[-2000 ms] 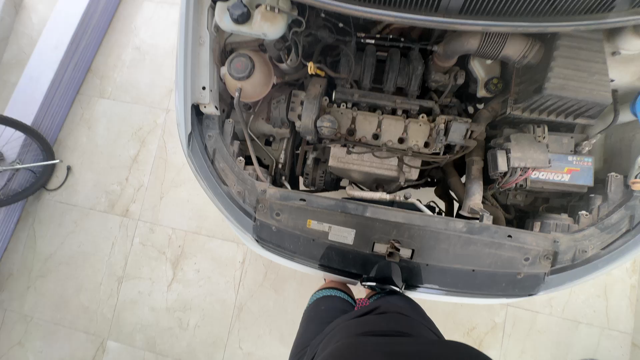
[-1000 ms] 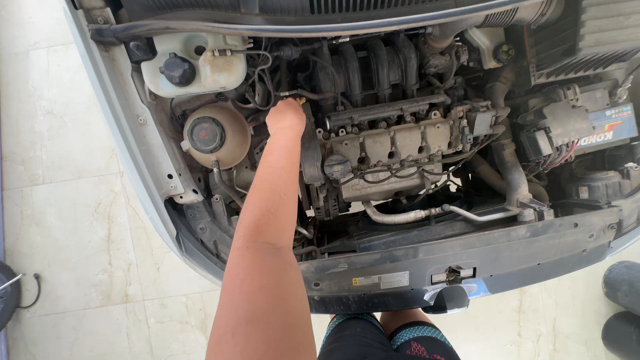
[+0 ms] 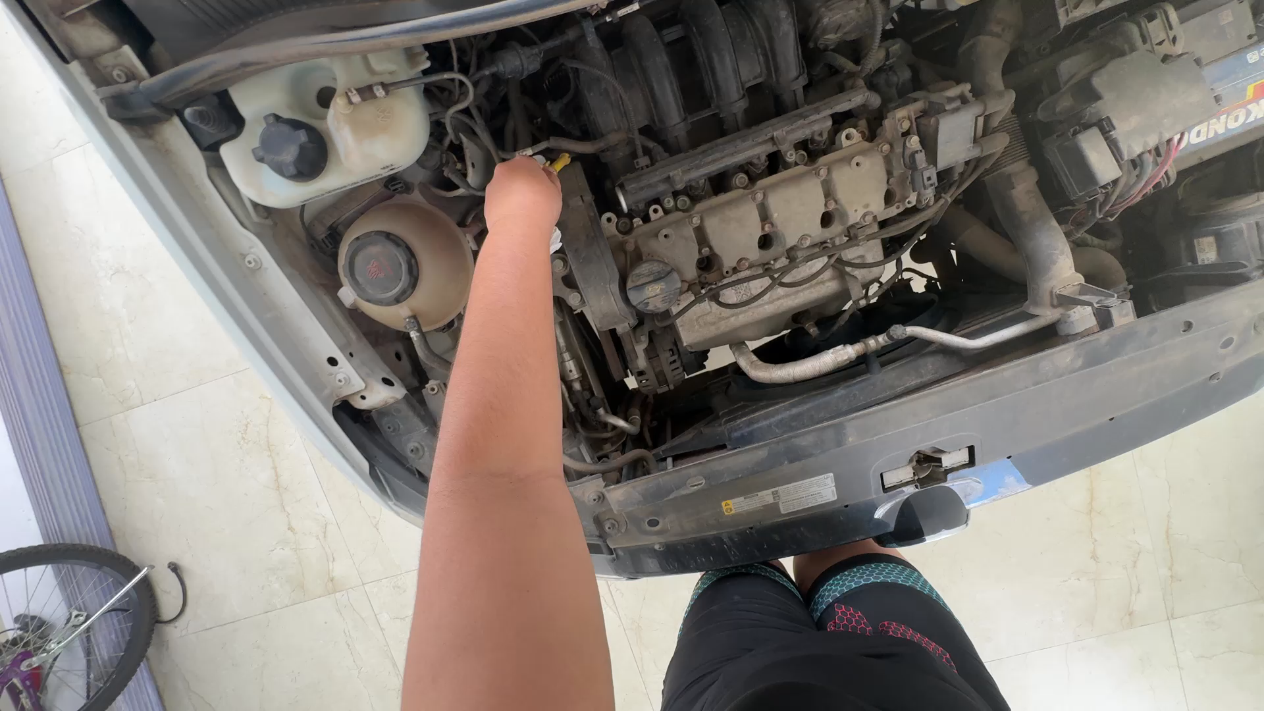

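My left hand [image 3: 523, 196] reaches over the front of an open car engine bay, its fingers closed at the yellow handle of an engine oil dipstick [image 3: 560, 161]. Only the handle's tip shows; the hand hides the rest. To the right of the hand lie the ribbed black intake manifold [image 3: 716, 64] and the metal engine cover [image 3: 780, 217], with a black oil filler cap [image 3: 653, 286] at its near left end. The round coolant reservoir [image 3: 434, 252] with a dark cap sits just left of my forearm. My right hand is out of view.
A white fluid tank [image 3: 380, 123] with a black cap stands at the upper left. The front crossmember [image 3: 859, 415] runs between my legs and the engine. The battery [image 3: 1234, 104] and its wiring are at the right. A bicycle wheel [image 3: 138, 602] lies at the lower left.
My left hand, out of view two seconds ago, came in over the engine bay to the yellow handle. The view has moved closer to the engine.
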